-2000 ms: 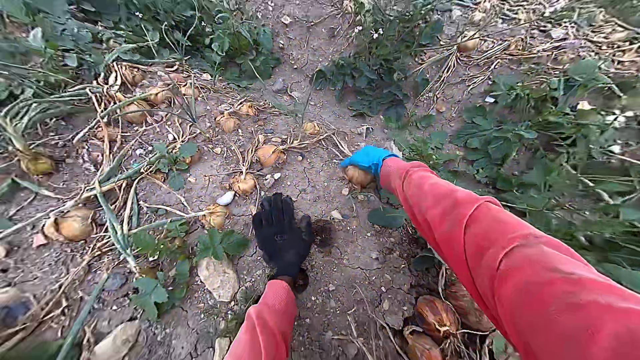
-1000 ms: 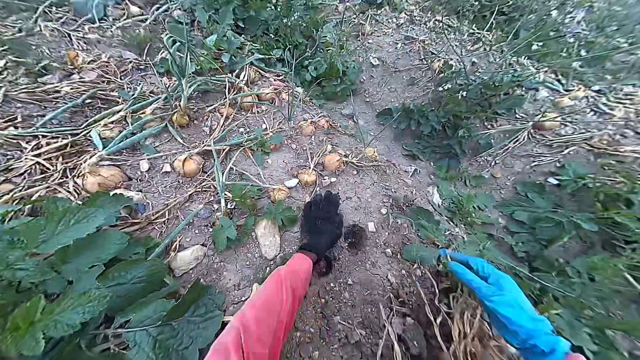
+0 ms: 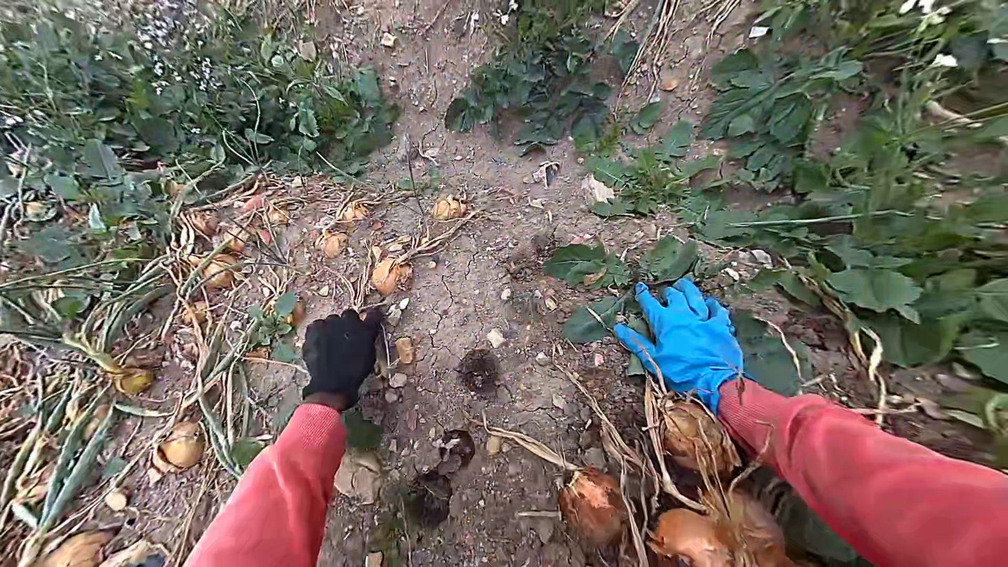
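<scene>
My left hand (image 3: pixel 340 356), in a black glove, is down at the soil beside dry onion stalks, its fingers curled; whether it grips an onion beneath is hidden. Just beyond it lies a yellow onion (image 3: pixel 391 276). My right hand (image 3: pixel 687 339), in a blue glove, is spread palm down over weed leaves, with nothing held. Against its wrist sits an onion with dry tops (image 3: pixel 697 435). Nearer to me, a reddish-brown onion (image 3: pixel 592 505) and another onion (image 3: pixel 690 537) lie in the same pile.
Several onions, one of them here (image 3: pixel 449 208), lie among dry stalks at the left and ahead. Small holes (image 3: pixel 479 370) mark the cracked soil between my hands. A pale stone (image 3: pixel 359 476) is beside my left sleeve. Leafy weeds (image 3: pixel 878 291) grow along the right.
My right hand held an onion two seconds ago; it let go of it and is now spread above the pile. My left hand has moved from bare soil to the stalks. The view has shifted.
</scene>
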